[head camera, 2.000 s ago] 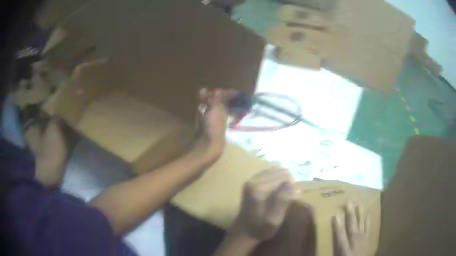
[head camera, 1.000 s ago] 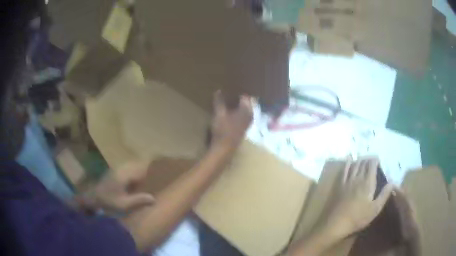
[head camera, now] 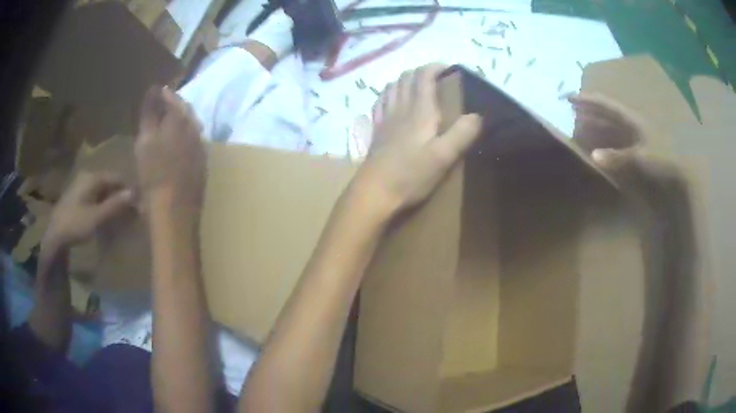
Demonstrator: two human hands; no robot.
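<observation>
A part-folded box (head camera: 403, 314) stands tilted in front of me, its inside open towards me. My left hand (head camera: 424, 133) grips the upper end of its left wall, fingers over the outside, thumb at the inner edge. My right hand (head camera: 617, 141) is at the box's sloping upper right edge. Its thumb is close to that edge and its fingers are apart above the white sheet. It is blurred, so I cannot tell if it grips. My right forearm crosses in front of the right cardboard panel (head camera: 609, 347).
At left, another person's two hands (head camera: 171, 145) and purple sleeves are by a large cardboard piece (head camera: 262, 234). Behind lies a white sheet (head camera: 537, 60) with scattered offcuts and a red and green loop (head camera: 367, 52). Green floor (head camera: 686, 40) shows at upper right.
The view has shifted. The box now stands larger and more open before me. My left hand has moved onto its left wall's top, and my right hand has come into view.
</observation>
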